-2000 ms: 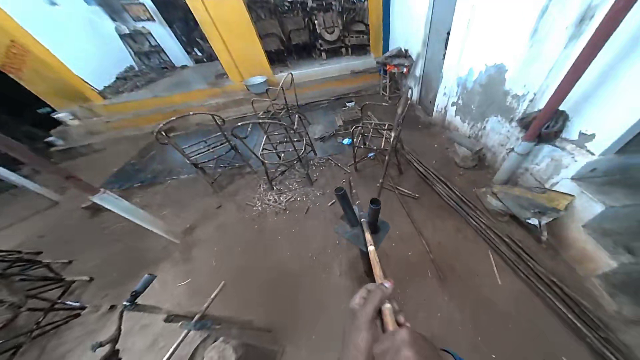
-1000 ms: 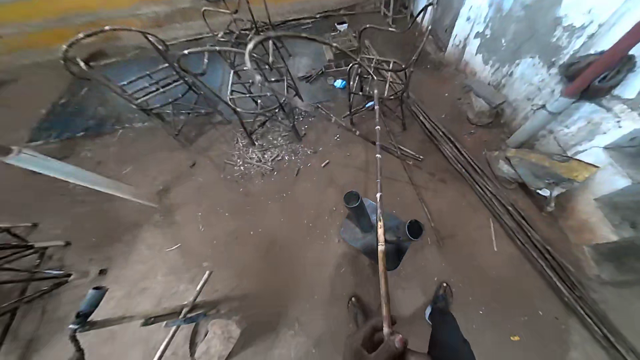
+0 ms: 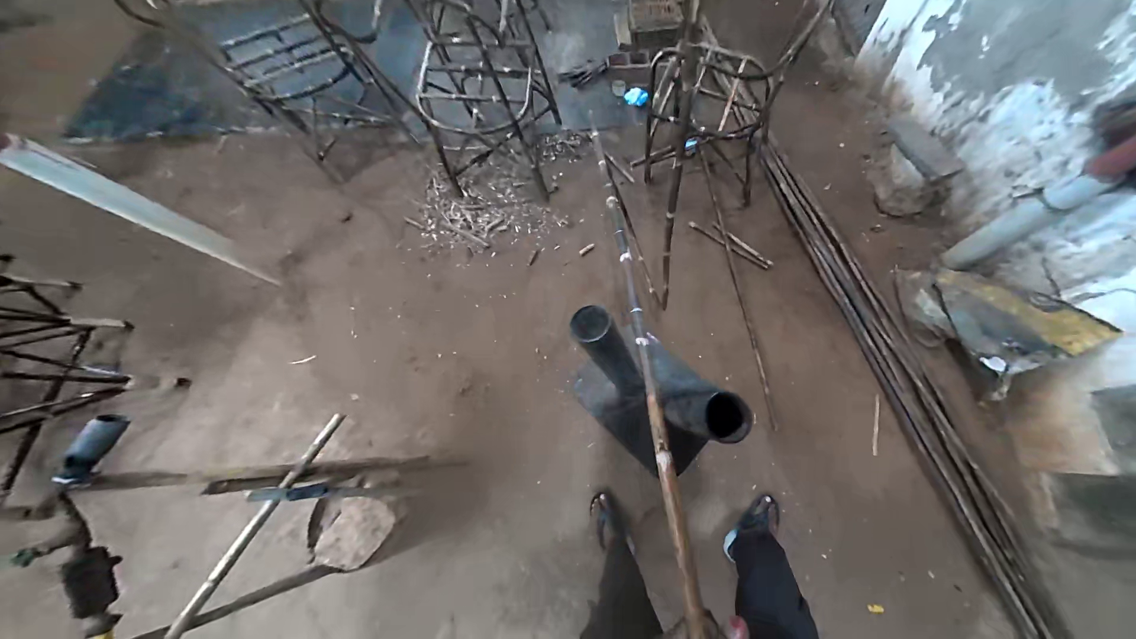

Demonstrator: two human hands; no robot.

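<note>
A long jointed cane pole (image 3: 661, 444) runs from the bottom edge up and away from me, passing in view across a dark metal stand (image 3: 621, 390) with two open pipe ends. My left hand (image 3: 697, 624) is closed round the pole's near end; only a small part of it shows at the bottom edge. The tilted pipe (image 3: 728, 417) of the stand opens right of the pole, the other pipe (image 3: 595, 328) left of it. My right hand is out of view. Both my feet are on the floor just this side of the stand.
Cane frames (image 3: 475, 93) stand ahead beside wood chips (image 3: 470, 213). A bundle of long poles (image 3: 870, 328) lies along the right, near a wall (image 3: 1003, 80). At lower left are a stone (image 3: 355, 528), a crossed stick (image 3: 257, 524) and a short pipe (image 3: 93, 444).
The view has tilted down to the floor and stand. Two hands showed on the pole two seconds ago; now one shows at the bottom edge. The pole's near end sits lower in view.
</note>
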